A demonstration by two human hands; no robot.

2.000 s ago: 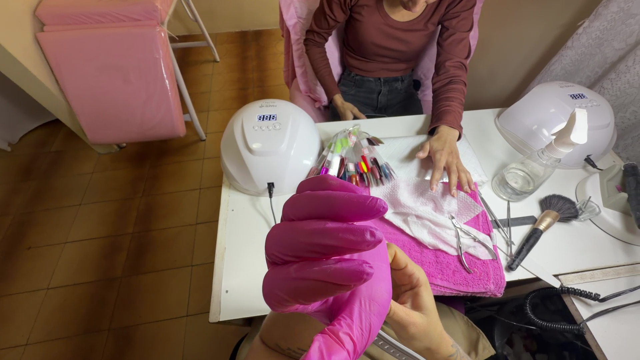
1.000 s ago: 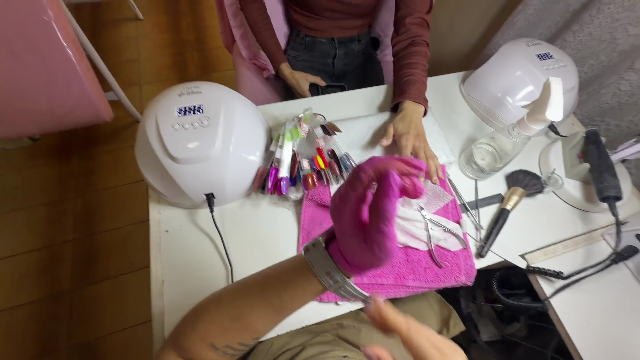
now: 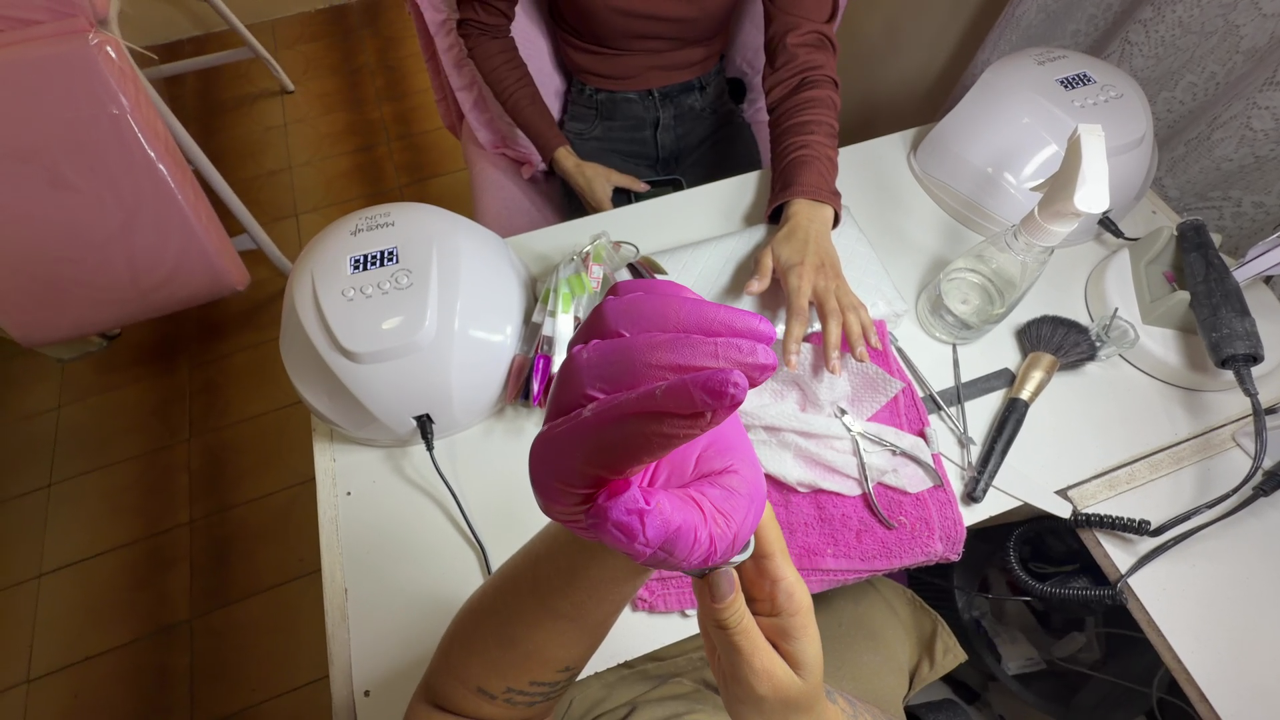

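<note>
My left hand (image 3: pixel 650 430) wears a bright pink glove and is raised over the table, its fingers curled together with nothing visible in them. My bare right hand (image 3: pixel 765 625) comes up from below, thumb and fingers closed at the left wrist, on the edge of a silver wristband (image 3: pixel 738 556) beside the glove cuff. Most of the band is hidden. Behind the glove, another person's hand (image 3: pixel 815 280) rests palm down across a white paper towel (image 3: pixel 800 410) on a pink towel (image 3: pixel 850 540). Metal cuticle nippers (image 3: pixel 872 455) lie on the paper.
White nail lamps (image 3: pixel 400 320) (image 3: pixel 1040 140) stand left and back right. Nail color samples (image 3: pixel 555 320) lie behind the glove. On the right are a spray bottle (image 3: pixel 985 275), a black-handled brush (image 3: pixel 1020 420), metal tools (image 3: pixel 958 400) and a corded nail drill (image 3: pixel 1215 300).
My right hand, apart from the left wrist one second ago, now touches it. My left hand has turned and risen toward the camera. The other person's hand stays on the table.
</note>
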